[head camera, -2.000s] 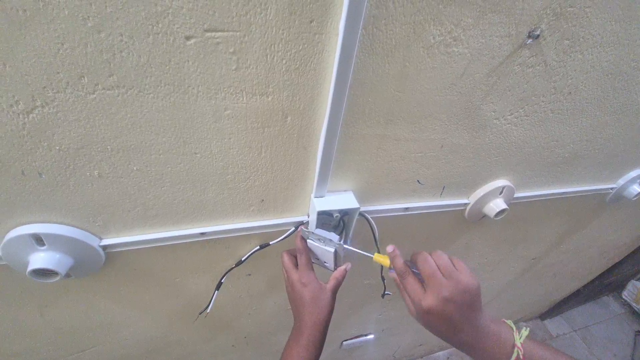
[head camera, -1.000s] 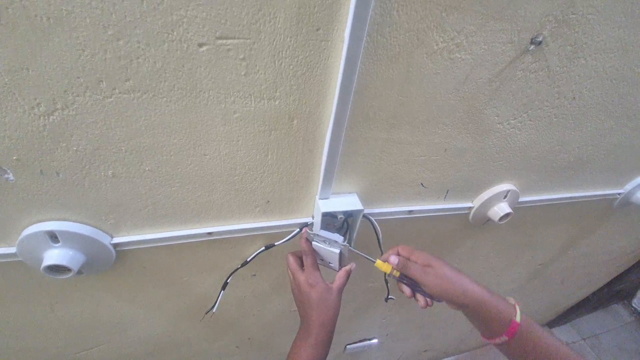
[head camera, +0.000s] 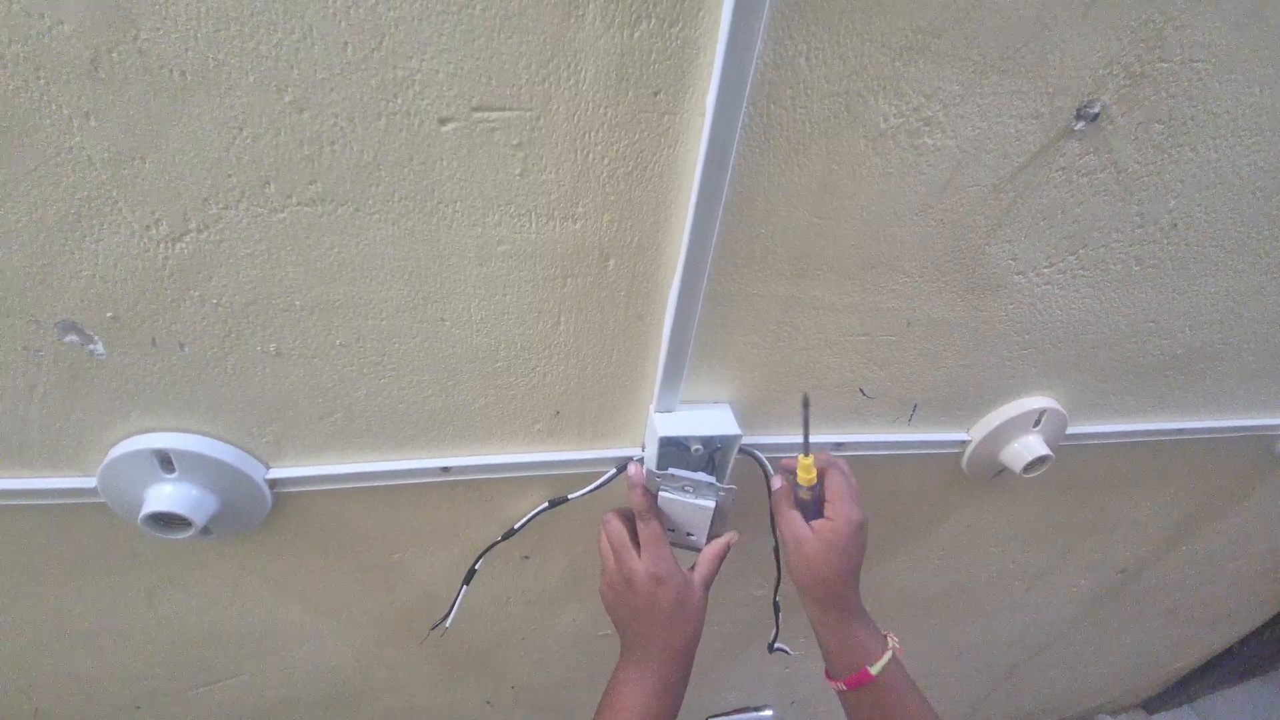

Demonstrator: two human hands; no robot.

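A white surface-mount box (head camera: 693, 430) is fixed to the wall where the trunking strips meet, its front partly uncovered. My left hand (head camera: 655, 570) holds a white switch or socket module (head camera: 688, 510) at the box's lower part, index finger at its upper left and thumb at its lower right. To the right of the box, my right hand (head camera: 825, 530) grips a screwdriver (head camera: 806, 470) with a yellow and dark handle, its shaft pointing up and its tip off the module. Black and white wires (head camera: 515, 530) hang left of the box; another wire bundle (head camera: 775, 560) hangs between box and right hand.
White trunking runs up (head camera: 710, 210) and sideways (head camera: 450, 466) along the cream wall. A round white lampholder (head camera: 185, 485) is at left, another (head camera: 1015, 438) at right. A small shiny piece (head camera: 742, 713) shows at the bottom edge.
My right hand has drawn the screwdriver away from the module; its shaft pointed left toward the module and now points up. My left hand stays on the module.
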